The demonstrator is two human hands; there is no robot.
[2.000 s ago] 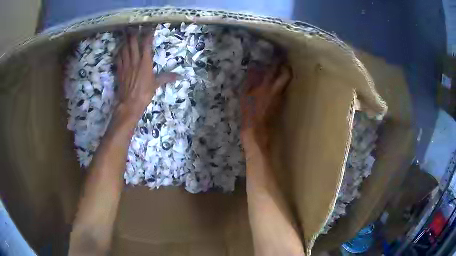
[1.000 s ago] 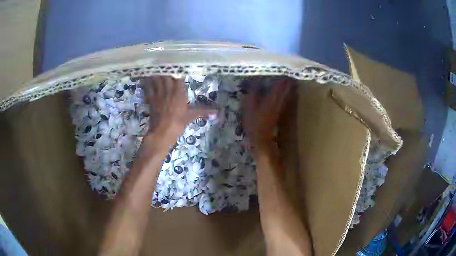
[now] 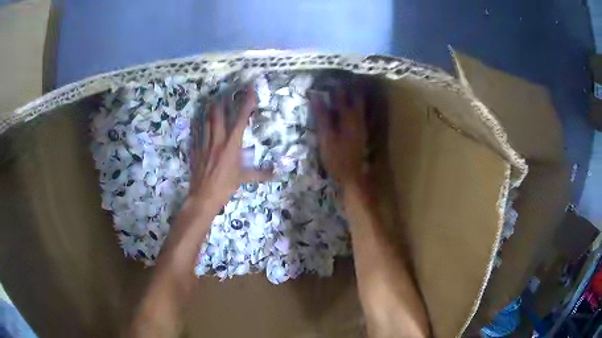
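A large open cardboard carton fills most of the view. Many small white plastic parts with dark round spots lie heaped on its floor. My left hand is on the heap near the carton's far wall, fingers spread, slightly blurred. My right hand is on the heap at the right, near the far wall, in shadow and blurred. White parts lie between the two hands. Whether either hand grips any parts cannot be told.
Blue-grey floor lies beyond the carton. A second cardboard carton stands at the right, with white parts partly visible in it. A blue object and red items are at the lower right.
Since two seconds ago, both hands have moved right relative to the heap, the left hand more. The carton's far rim sits lower in view as the camera has shifted.
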